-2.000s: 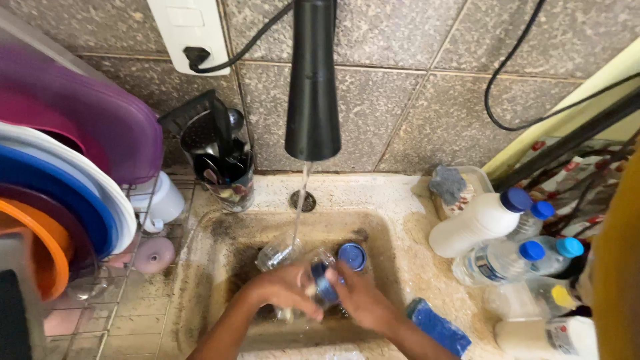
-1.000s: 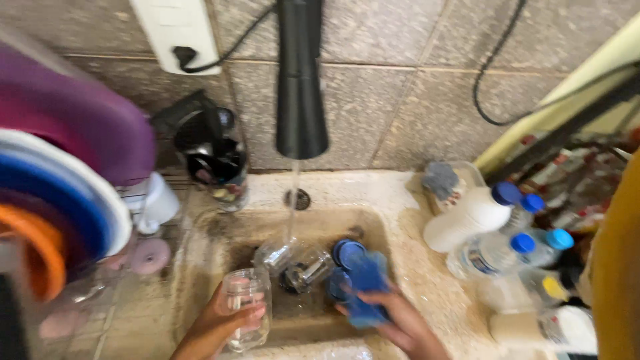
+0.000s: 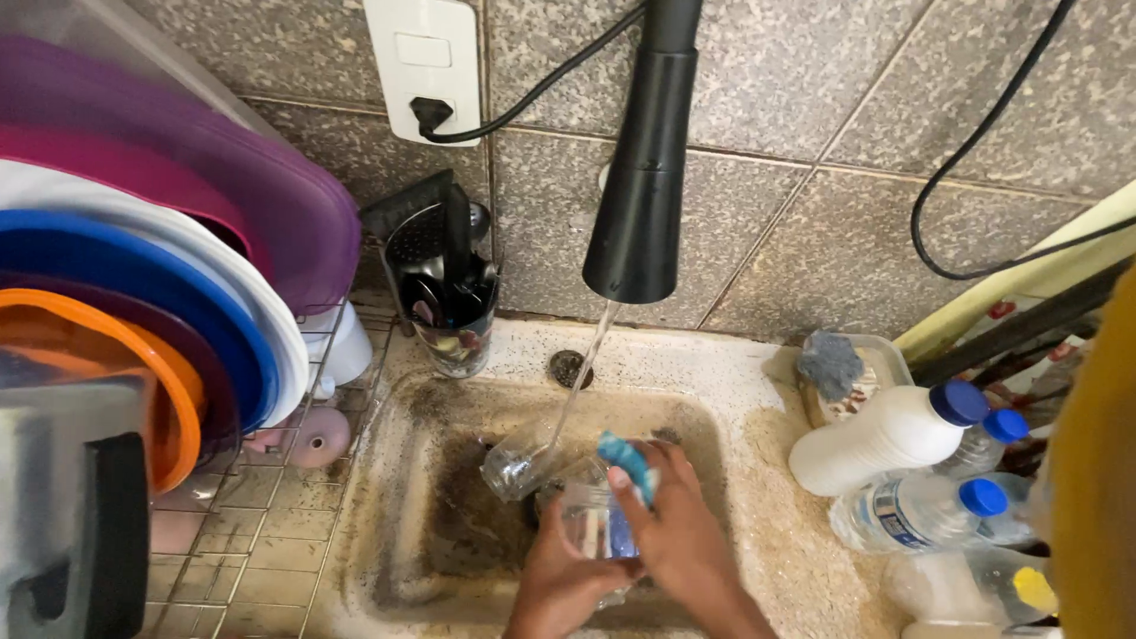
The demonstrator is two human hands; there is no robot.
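Observation:
My left hand (image 3: 568, 577) holds a clear jar (image 3: 590, 519) over the sink basin (image 3: 390, 532). My right hand (image 3: 679, 524) grips a blue sponge (image 3: 628, 461) at the jar's upper end. Water runs from the black faucet (image 3: 641, 204) onto a clear glass (image 3: 515, 466) lying tilted in the sink, left of the jar. Something blue shows behind or through the held jar; I cannot tell what it is. My hands and the jar hide part of the basin.
At left, plastic basins (image 3: 253, 355) and a wire rack (image 3: 266, 524) flank the sink. A utensil holder (image 3: 453, 342) stands behind it. Bottles (image 3: 861, 444) and a tray with a grey scrubber (image 3: 830, 364) occupy the right counter. A plugged-in cord (image 3: 550, 84) crosses the wall.
One second ago my hands were apart, the left with the jar and the right with the blue sponge. Now the sponge is at the jar.

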